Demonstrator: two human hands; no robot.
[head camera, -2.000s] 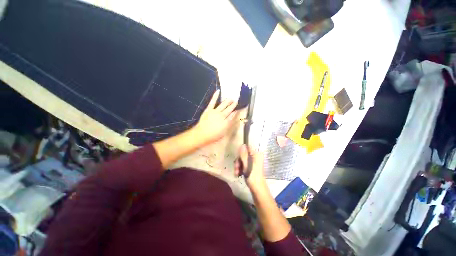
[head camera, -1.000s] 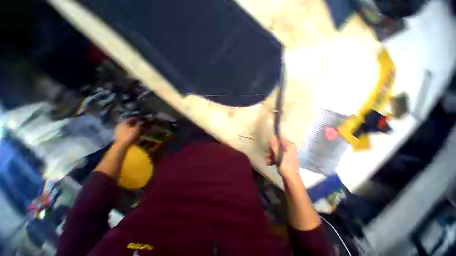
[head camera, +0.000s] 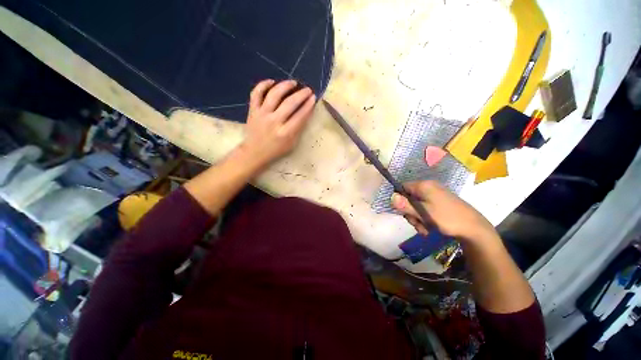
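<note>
A dark navy cloth piece (head camera: 204, 53) with pale chalk lines lies on the pale table (head camera: 358, 60). My left hand (head camera: 277, 116) rests on the cloth's near right end, fingers slightly apart and pointing away from me. What lies under the palm is hidden. My right hand (head camera: 439, 211) is closed around the handles of the dark shears (head camera: 358, 144). The shears' blades look closed, and their tip points up and left, close to the cloth's edge and just right of my left hand.
On the right are a grey gridded sheet (head camera: 415, 151), a pink chalk piece (head camera: 434, 155), a yellow curved pattern piece (head camera: 485, 116), a pen (head camera: 529, 67), a small block (head camera: 559, 95) and dark scraps (head camera: 504, 130). A yellow-topped stool (head camera: 138, 209) stands below left.
My left hand has come from beside the stool back onto the cloth's end. The shears have moved off the cloth's edge and now slant up to the left. The view has shifted.
</note>
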